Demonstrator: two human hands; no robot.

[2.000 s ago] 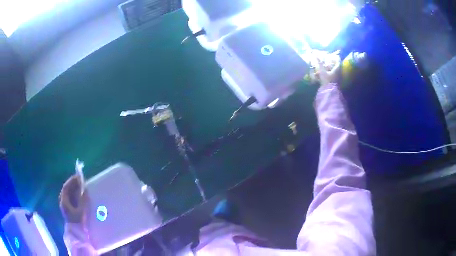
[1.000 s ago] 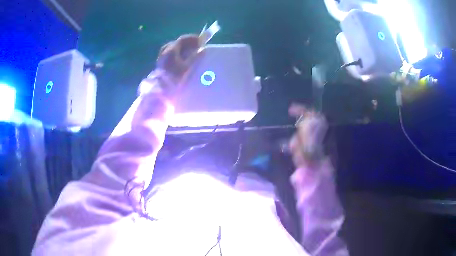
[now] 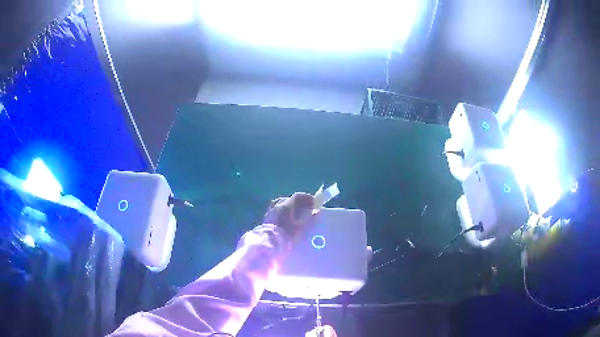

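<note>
A white rounded projector unit [image 3: 339,247] with a glowing blue ring sits near the table's front edge. My left hand [image 3: 293,212] lies at its upper left corner and pinches a small white strip [image 3: 327,194] that sticks up. My right hand [image 3: 322,332] is at the bottom edge, mostly cut off. It holds a thin pale tool [image 3: 319,309] upright, its upper end at the unit's lower edge. The far end of the tool is hidden or too faint to tell.
Another lit white unit [image 3: 136,214] stands at left. Two more stand at right, a rear one [image 3: 477,135] and a nearer one [image 3: 493,201], with black cords and glare beside them. A mesh basket [image 3: 402,106] is at the back. A white cable [image 3: 549,306] hangs at lower right.
The view has swung and tilted up, showing the back wall. My right hand has come from the right to below the unit, with the thin tool. My left hand still holds the strip.
</note>
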